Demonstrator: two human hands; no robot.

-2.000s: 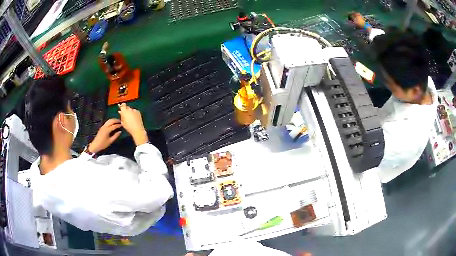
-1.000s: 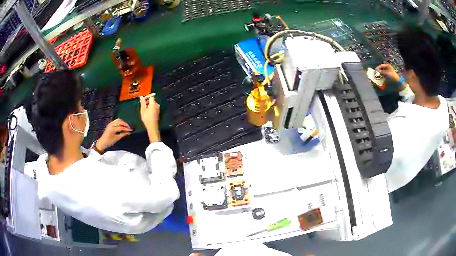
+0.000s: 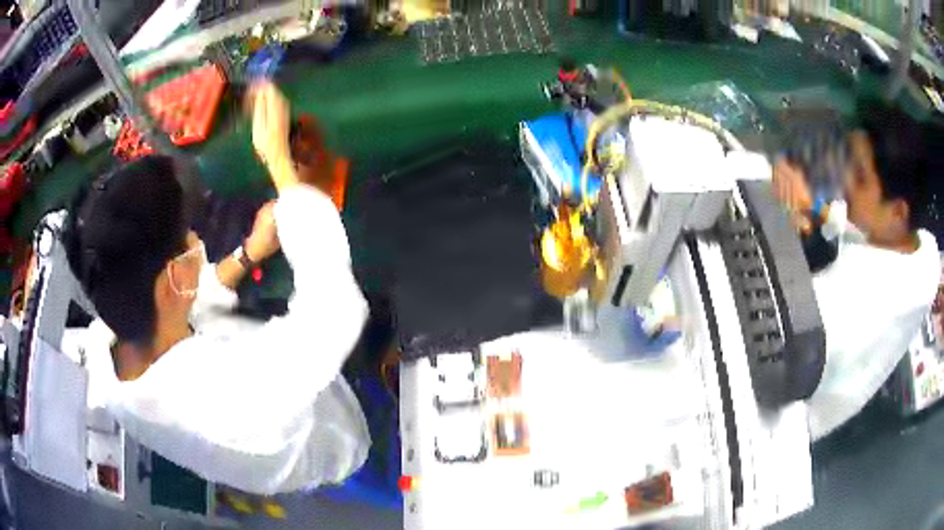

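Observation:
Neither of my hands is in the picture. Nearest in front of me is a white machine bed (image 3: 580,414) with white square fixtures (image 3: 459,385) and orange-brown square fixtures (image 3: 510,433) at its left. A small dark round part (image 3: 546,478) lies near the bed's front. A blurred green-handled tool (image 3: 592,502) lies beside it, left of a brown square block (image 3: 649,493). The white machine head (image 3: 673,171) with a yellow-gold part (image 3: 566,254) stands over the back of the bed.
A white-coated person (image 3: 238,383) sits at left, one arm raised near an orange jig (image 3: 316,155). Another person (image 3: 880,300) works at right behind the black cable chain (image 3: 761,280). Black trays (image 3: 466,248), a blue box (image 3: 559,155) and a red grid tray (image 3: 186,109) are on the green bench.
The view has shifted, so the bench things sit further right and lower. The left person's arm has risen and reached forward. The right person's hand is nearer their face. The white shape at the bottom edge is gone.

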